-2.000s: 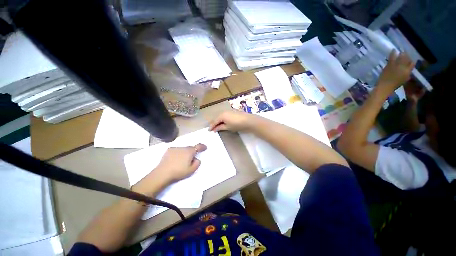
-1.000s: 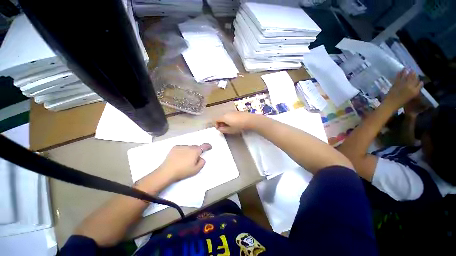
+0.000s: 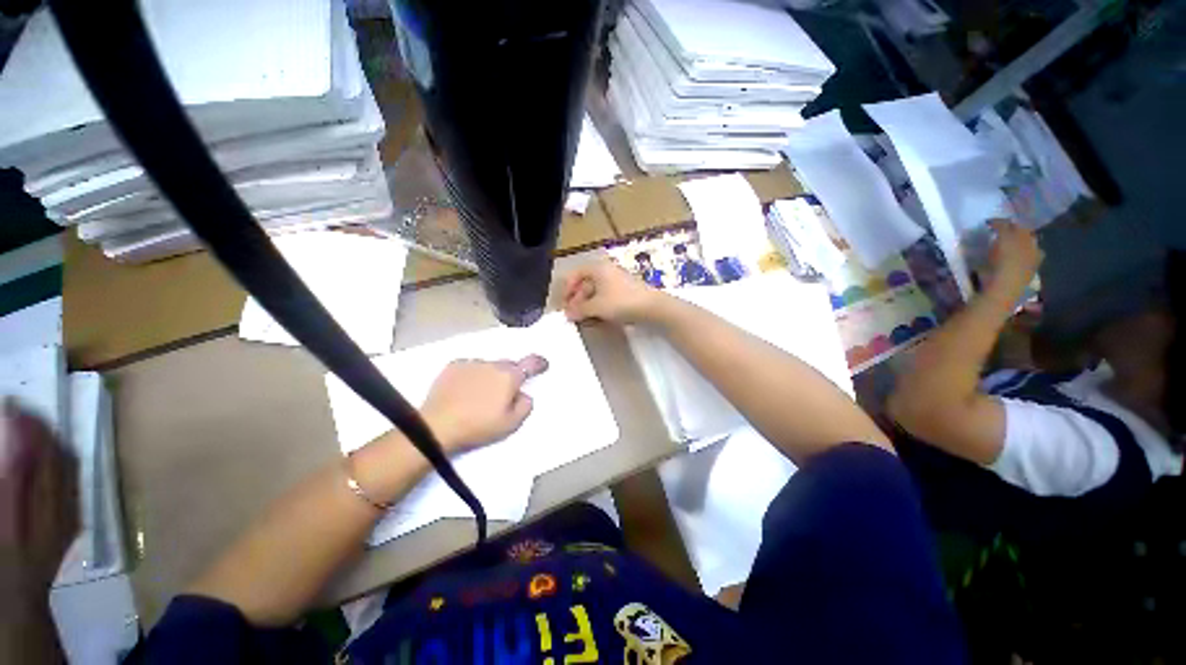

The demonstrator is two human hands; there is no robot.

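A set of white sheets (image 3: pixel 566 416) lies flat on the bench in front of me, a smaller sheet showing at its lower left. My left hand (image 3: pixel 479 400) rests on top of the sheets with the index finger stretched out, pressing them. My right hand (image 3: pixel 605 294) is at the sheets' upper right corner with fingertips pinched; what is between them is too small to tell. The black electric screwdriver (image 3: pixel 507 156) hangs over the bench, its lower end just left of my right fingertips. Its bit is not clearly visible.
Tall white stacks stand at back left (image 3: pixel 195 143) and back right (image 3: pixel 715 91). A white pile (image 3: pixel 728 351) lies right, over a printed sheet (image 3: pixel 878 312). A black cable crosses the left. A person's arm (image 3: pixel 956 351) works at right; another hand (image 3: pixel 29 481) shows at the left edge.
The screwdriver has swung right, from left of the sheets to beside my right hand. The cable has shifted. A blurred hand has appeared at the left edge. My left hand has stayed nearly still.
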